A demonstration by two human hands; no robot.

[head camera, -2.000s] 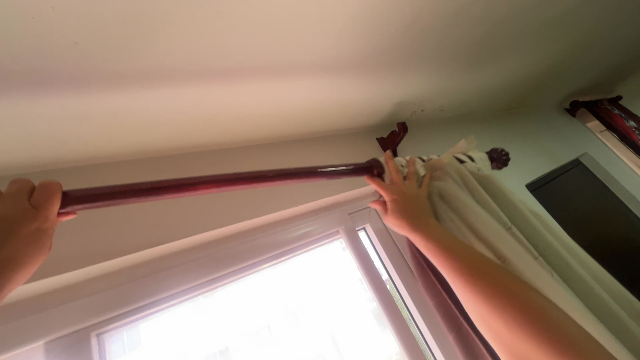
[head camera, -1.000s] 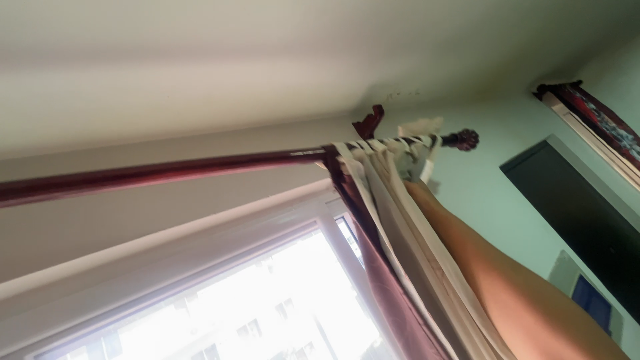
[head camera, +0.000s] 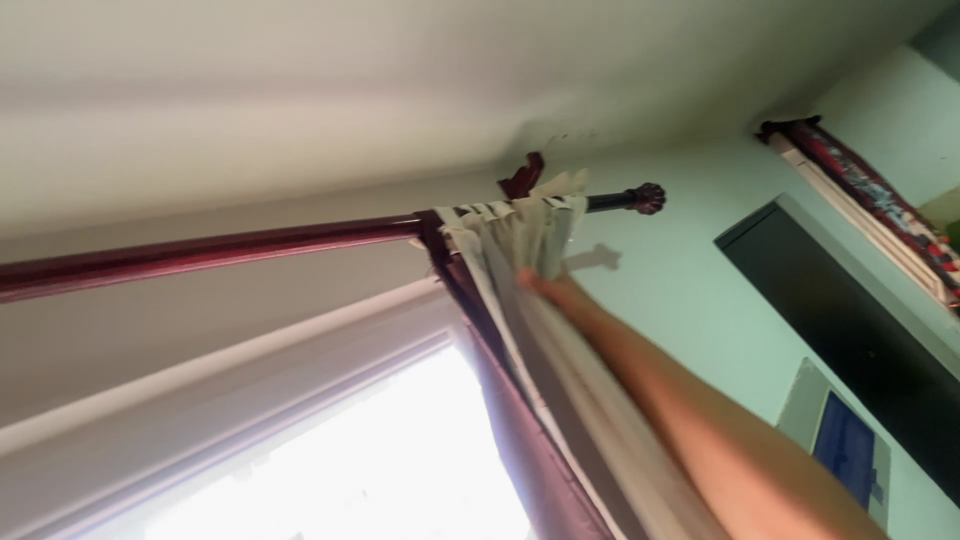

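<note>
A dark red curtain rod point(head camera: 225, 247) runs from the left edge to a ribbed finial point(head camera: 648, 199) at its right end. Cream and mauve curtains point(head camera: 517, 442) hang bunched from the rod near that end, their white heading looped around it. My right hand point(head camera: 544, 281) is up at the curtains just below the heading, largely hidden by the fabric, with the thumb showing; its grip cannot be made out. A carved red bracket point(head camera: 523, 176) is fixed behind the rod, close to the ceiling. My left hand is out of view.
Below the rod is a bright window point(head camera: 337, 457) with a pale frame. On the green wall to the right are a dark rectangular panel point(head camera: 847, 337) and a blue panel point(head camera: 844, 439). A second curtained rod point(head camera: 806, 124) shows farther right. The ceiling point(head camera: 262, 97) lies close above.
My left hand, on the rod's left part two seconds ago, has left the view. My right hand has gone from spread beside the bunched heading to behind the curtain fabric. More of the rod's finial end shows.
</note>
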